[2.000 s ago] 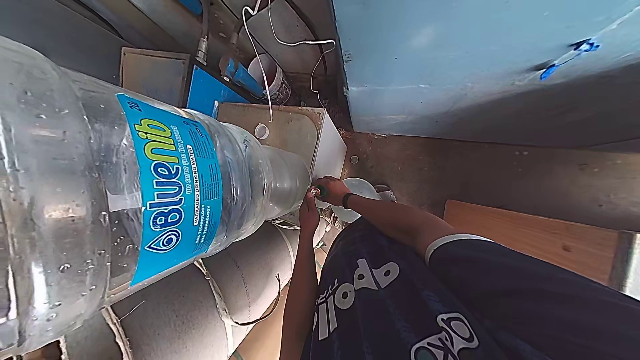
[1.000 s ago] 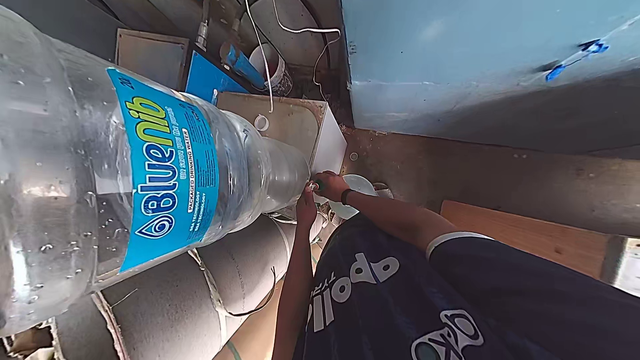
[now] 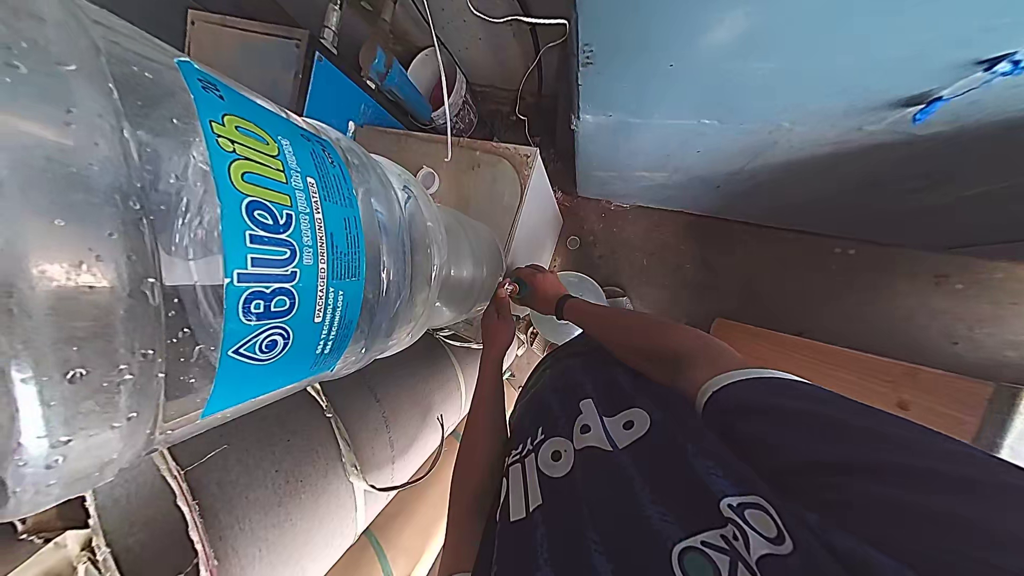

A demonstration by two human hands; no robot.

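A large clear plastic water bottle (image 3: 400, 248) with a blue label fills the left side, its narrower end pointing at my hands. Just beyond that end, my left hand (image 3: 498, 324) has its fingertips pinched at a small shiny piece (image 3: 509, 288). My right hand (image 3: 542, 290), with a black band on the wrist, is closed round a small dark green object (image 3: 522, 288) right beside the left fingertips. What these two pieces are cannot be told. A pale round plastic vessel (image 3: 582, 290) is partly hidden behind and below my right wrist.
A box-like unit (image 3: 472, 172) with a pale side stands behind the bottle. Farther back are a used bucket (image 3: 460, 100), a blue panel (image 3: 344, 92) and hanging white cords. Large grey wrapped rolls (image 3: 272, 488) lie below the bottle. A blue-grey metal surface (image 3: 760, 104) and wooden board (image 3: 864, 380) are at right.
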